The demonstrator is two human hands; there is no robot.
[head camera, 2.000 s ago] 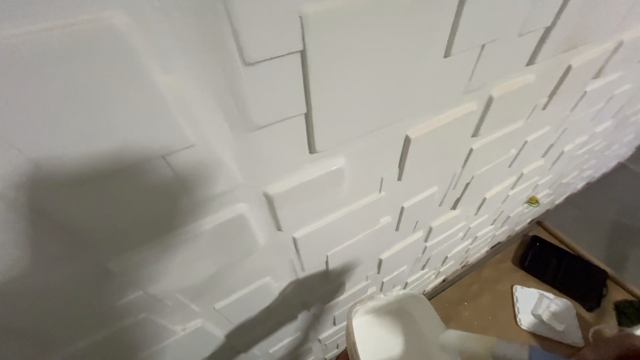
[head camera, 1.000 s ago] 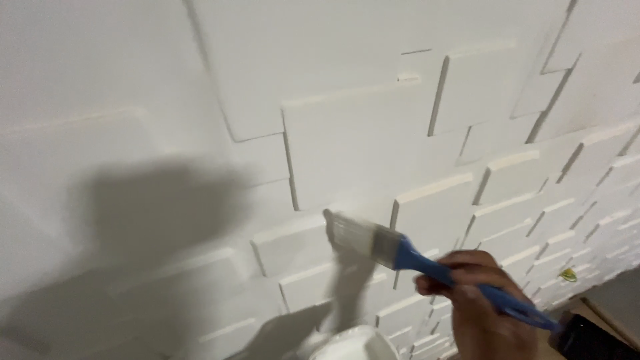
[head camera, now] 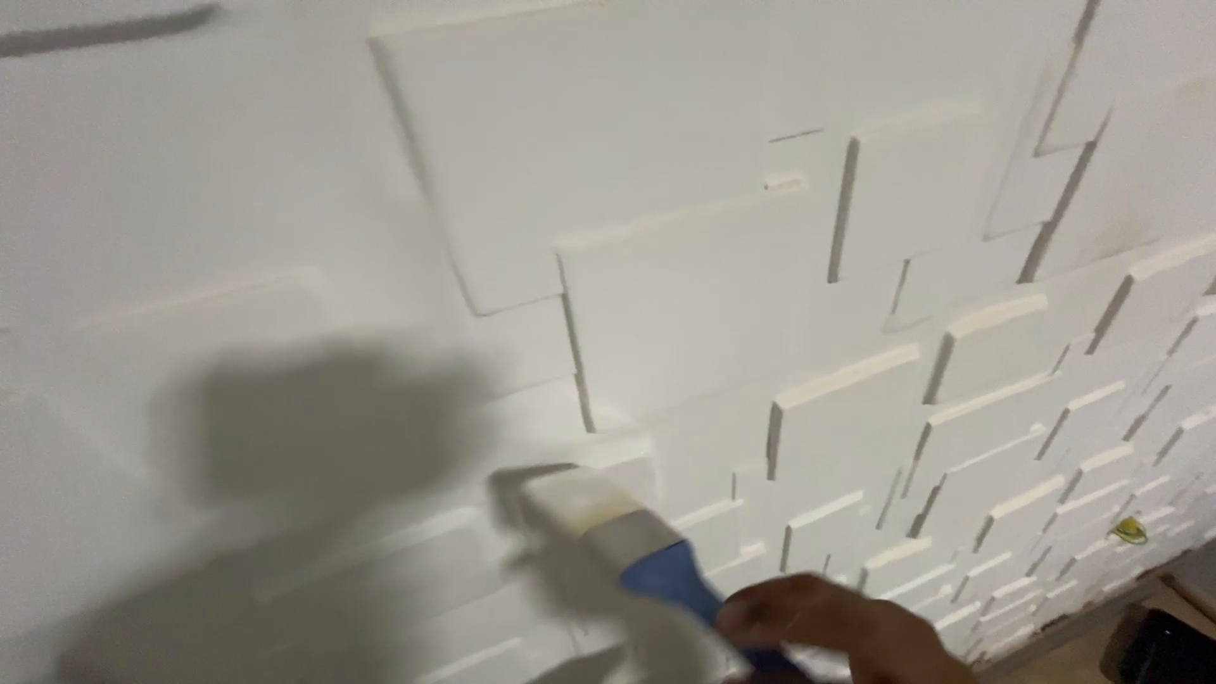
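My right hand (head camera: 836,632) comes in at the bottom, closed around the blue handle of a paintbrush (head camera: 665,570). The brush has a metal ferrule and pale bristles coated in white, and it points up and left. Its bristle tip is at the white wall (head camera: 703,323), over a low raised block; whether it presses on the surface is hard to tell. The wall carries raised square and rectangular relief blocks of several sizes. My left hand is out of the frame.
A dark phone-like object (head camera: 1154,646) lies at the lower right on a brown surface at the foot of the wall. A small yellow-green thing (head camera: 1130,530) is on the wall near there. Shadows fall across the wall's left side.
The white container seen at the bottom in both earlier frames is no longer plainly visible. The brush, in my right hand one second ago too, is now at a lower block. The view has shifted.
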